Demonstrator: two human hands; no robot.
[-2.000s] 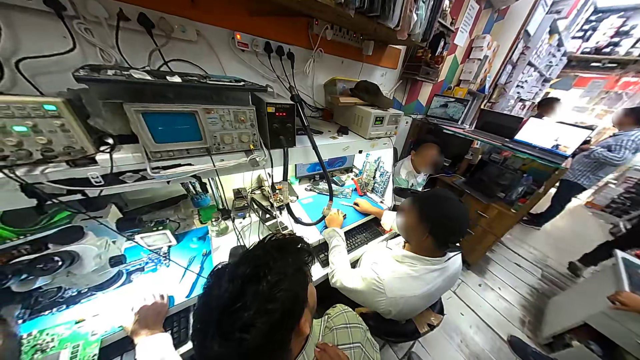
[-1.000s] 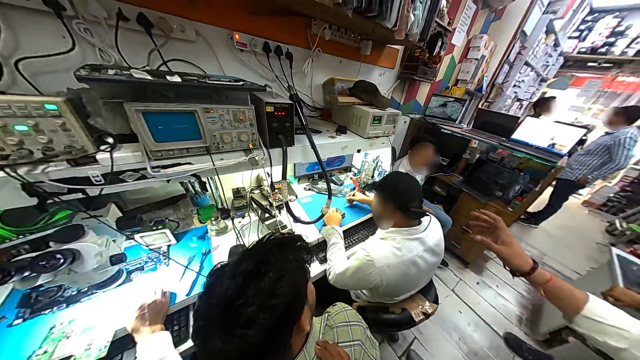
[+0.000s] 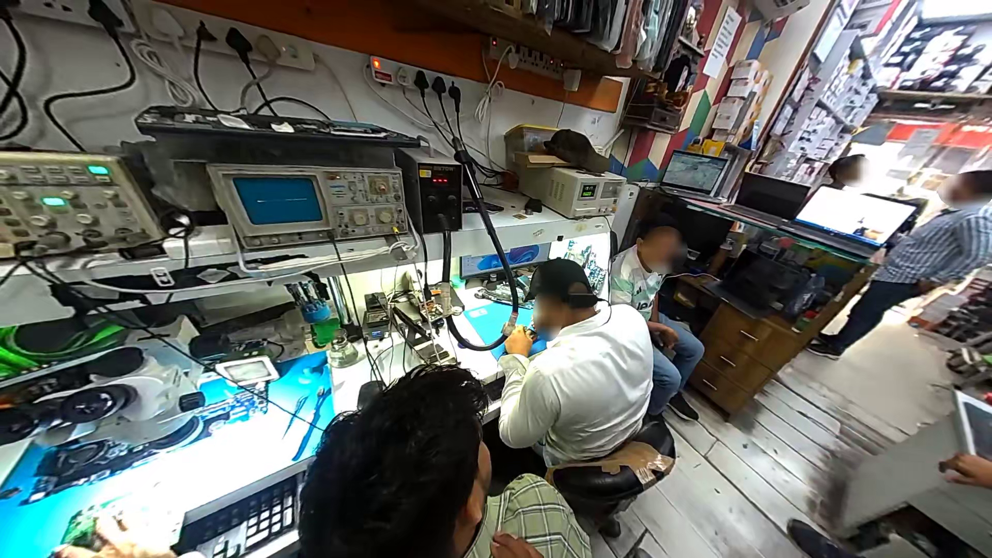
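Neither my left hand nor my right hand can be made out. Nearest in front of me, a dark-haired person (image 3: 395, 473) in a plaid shirt sits at the bench. At the lower left, a blurred hand (image 3: 116, 535), apparently this person's, touches a green circuit board (image 3: 81, 523) on a blue mat (image 3: 314, 372). Another hand (image 3: 511, 546) rests by the plaid shirt. Further along, a person (image 3: 593, 372) in a black cap and white shirt holds hands close together near the end of a flexible black hose (image 3: 484, 341); what they hold is too small to tell.
A microscope (image 3: 101, 399) and a keyboard (image 3: 248, 519) are at left. An oscilloscope (image 3: 306, 203) and a power supply (image 3: 577, 190) line the shelf. A stool (image 3: 612, 473), wooden drawers (image 3: 728, 356) and a pale cabinet (image 3: 903, 465) stand right. Another person's hand (image 3: 965, 469) is at the right edge.
The raised hand and forearm seen at right one second ago, owner unclear, are out of view. The person in the cap now leans closer over the bench. The hand at lower left has moved down.
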